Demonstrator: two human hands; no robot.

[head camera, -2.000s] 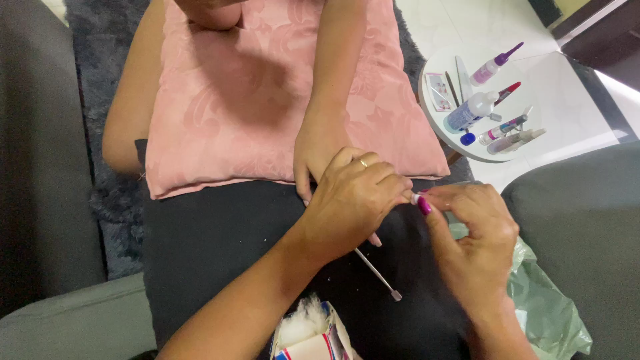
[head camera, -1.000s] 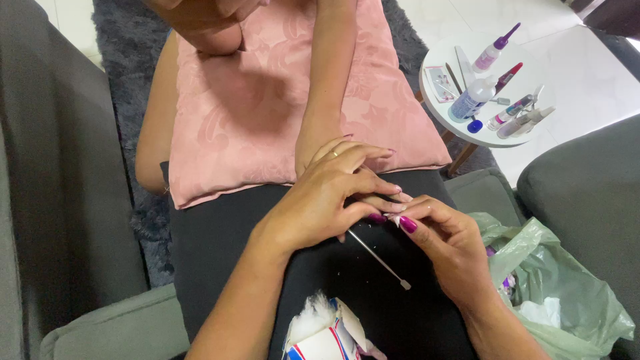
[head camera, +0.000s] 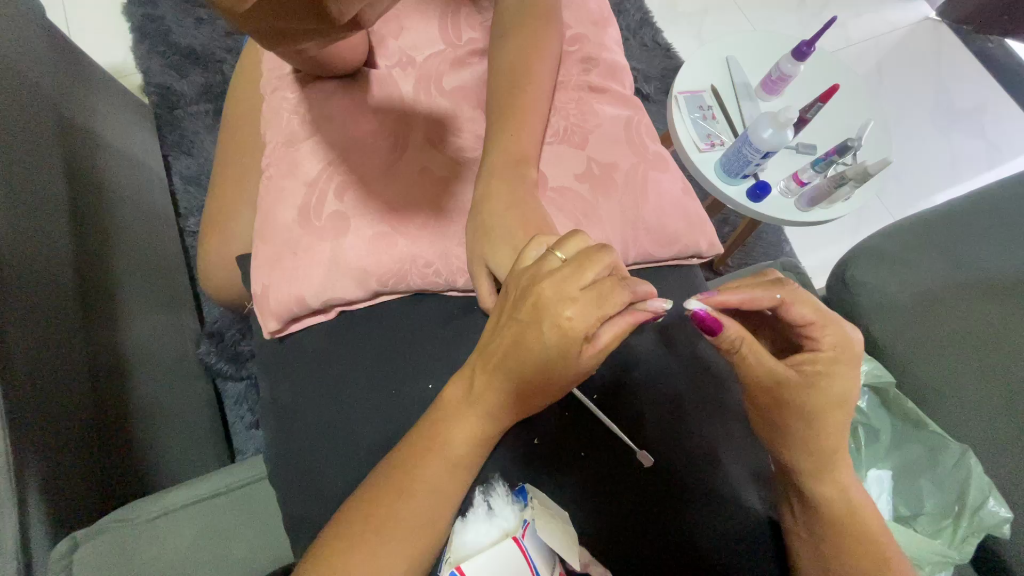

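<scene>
My left hand (head camera: 552, 320), with a gold ring, is closed around a finger of another person's hand (head camera: 504, 224), whose arm rests on a pink patterned cushion (head camera: 384, 184). The held finger's tip points right. Just right of it, slightly apart, my right hand (head camera: 788, 352) pinches a small white wad, which looks like cotton, between thumb and forefinger. A thin metal manicure tool (head camera: 612, 428) lies on the black cloth (head camera: 360, 384) below my left hand, its upper end hidden. An opened box of cotton (head camera: 512, 536) stands at the bottom, near my left forearm.
At upper right, a round white side table (head camera: 688, 152) bears a plastic bottle (head camera: 756, 148), a purple-capped bottle (head camera: 788, 68), a nail file (head camera: 742, 88), a blue cap (head camera: 758, 190) and several tubes. A green plastic bag (head camera: 920, 456) lies beyond my right wrist, beside a grey armrest (head camera: 944, 296).
My right hand has drawn back a little to the right from the held finger, with the white wad in its fingers. My left hand has closed more compactly around the other person's finger.
</scene>
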